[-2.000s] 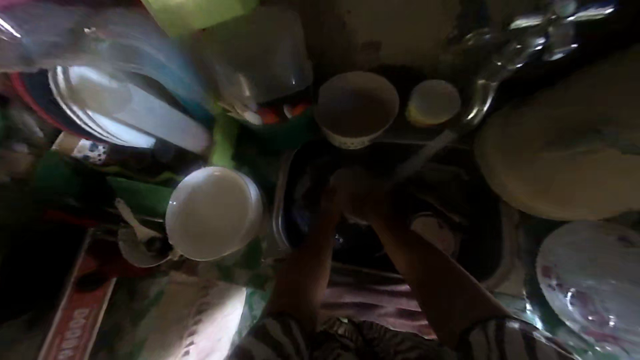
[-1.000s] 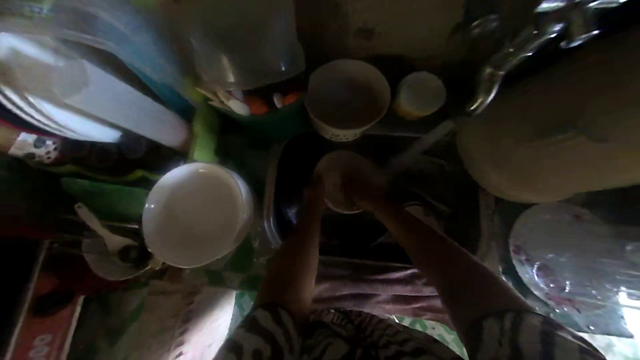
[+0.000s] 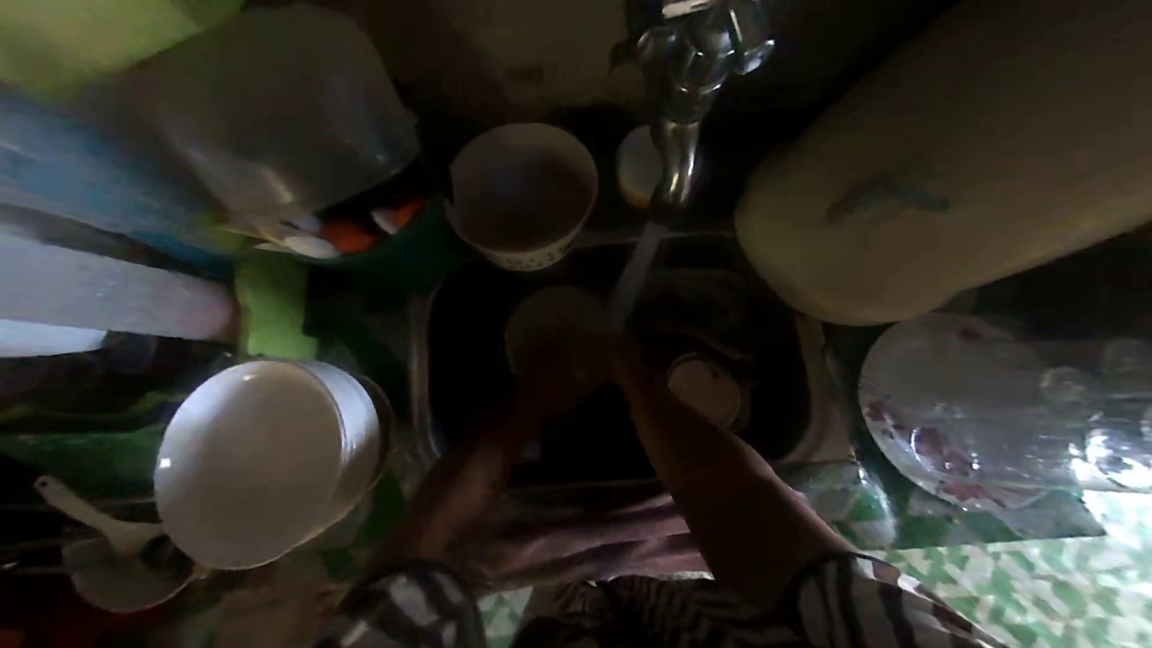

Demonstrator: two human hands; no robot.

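Observation:
Both hands are deep in a dark sink basin (image 3: 814,396), under water running from a metal faucet (image 3: 681,144). My left hand (image 3: 544,373) grips a pale round bowl (image 3: 551,315) at its lower side. Against the bowl's right side, close to the stream, is my right hand (image 3: 612,355); shadow hides its fingers. A small pale round dish (image 3: 705,389) lies in the basin beside my right forearm. Behind the basin stand a white bowl (image 3: 524,193) with a patterned base and a small pale container (image 3: 639,166), partly behind the spout.
Stacked white bowls (image 3: 252,463) stand left of the sink, near a white ladle (image 3: 99,517). A large pale rounded object (image 3: 936,180) overhangs the right rear. Floral plates (image 3: 954,414) lie at the right. A green container (image 3: 405,247) stands behind left.
The view has shifted, bringing the faucet nearer the middle. The pale bowl is still at my hands. Water runs in all the frames.

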